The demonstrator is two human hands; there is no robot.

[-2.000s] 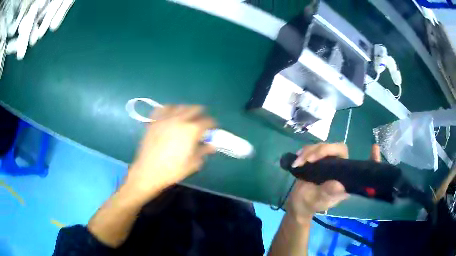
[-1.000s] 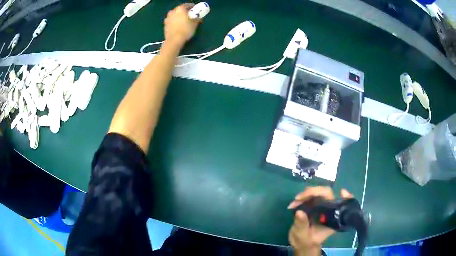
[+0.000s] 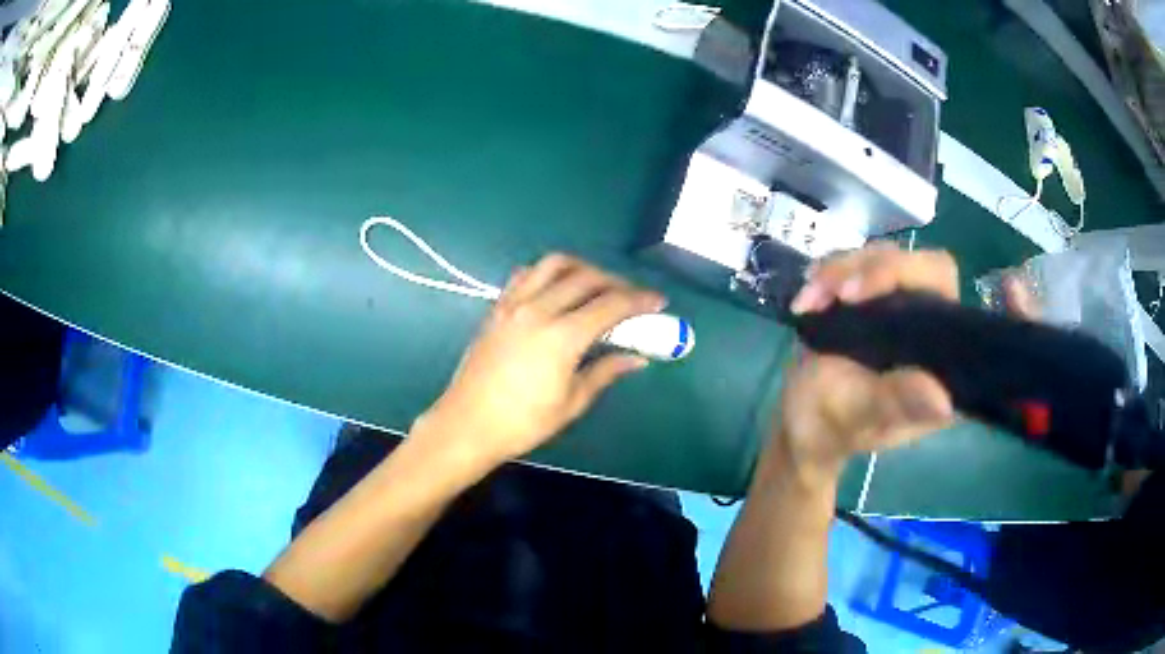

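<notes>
My left hand (image 3: pixel 543 351) holds a white handheld unit (image 3: pixel 649 336) on the dark-green bench. The unit's blue-banded end points right, and most of its body is hidden under my fingers. Its white cord loop (image 3: pixel 415 265) trails to the left on the bench. My right hand (image 3: pixel 862 345) holds the black electric screwdriver (image 3: pixel 952 364), its red switch facing up and its nose pointing left. The nose is at the pickup head (image 3: pixel 770 266) on the screw feeder's white front plate. The bit tip cannot be made out.
The silver-grey screw feeder (image 3: pixel 850 115) stands beyond my right hand. White housing parts (image 3: pixel 70 70) are heaped at the far left. White units (image 3: pixel 1054 153) with a cord lie at the upper right. A clear plastic bag (image 3: pixel 1086 294) lies behind the screwdriver. Blue stools (image 3: pixel 96 396) stand below the bench.
My left hand has come back from the far side of the bench with a unit and rests near the front. My right hand has raised the screwdriver to the feeder's pickup head.
</notes>
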